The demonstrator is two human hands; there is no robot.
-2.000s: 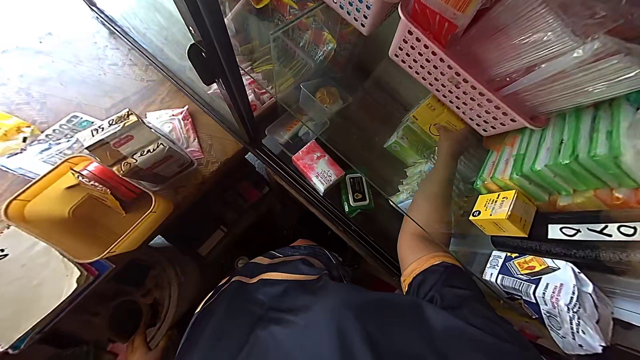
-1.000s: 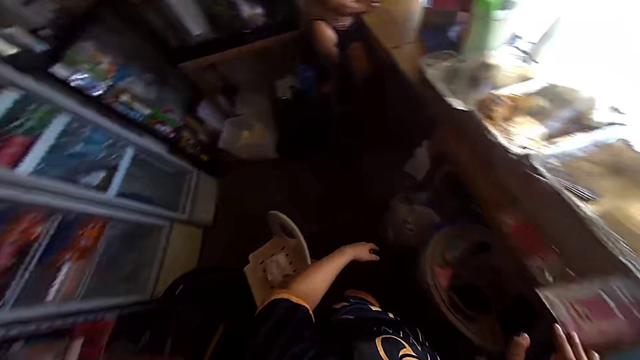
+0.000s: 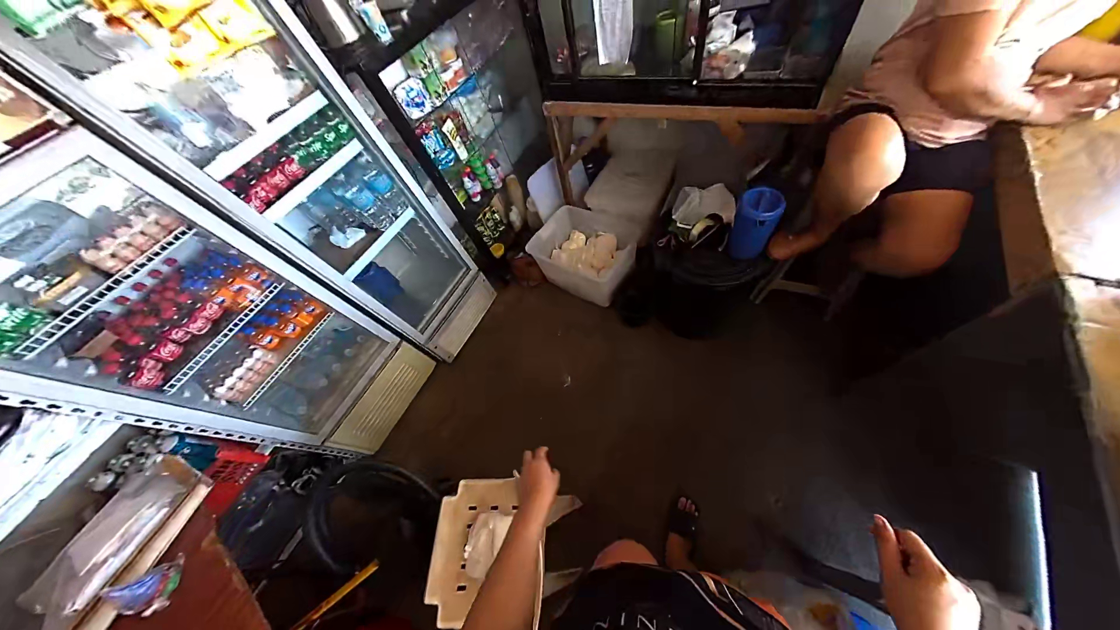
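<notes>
Over the edge of a cream plastic basket [image 3: 451, 551] hangs my left hand [image 3: 537, 477], its fingers loosely bent; whether it touches the rim I cannot tell. White plastic bags [image 3: 483, 544] lie in the basket. My right hand [image 3: 923, 573] is at the lower right with its thumb raised and fingers partly curled, above the dark floor; no object shows in it. A sandalled foot [image 3: 684, 516] shows between the hands.
Glass-door drink coolers [image 3: 385, 394] line the left. Ahead are a white plastic bin [image 3: 582, 254], a blue bucket [image 3: 757, 223] and a glass cabinet on a wooden stand [image 3: 682, 111]. A seated person [image 3: 927, 114] is by the counter [image 3: 1076, 201] at right. A red-brown board [image 3: 197, 577] is lower left.
The view has swung from the glass display counter to the shop floor and coolers. A hand was on a yellow box two seconds ago; no yellow box shows in either of my hands now.
</notes>
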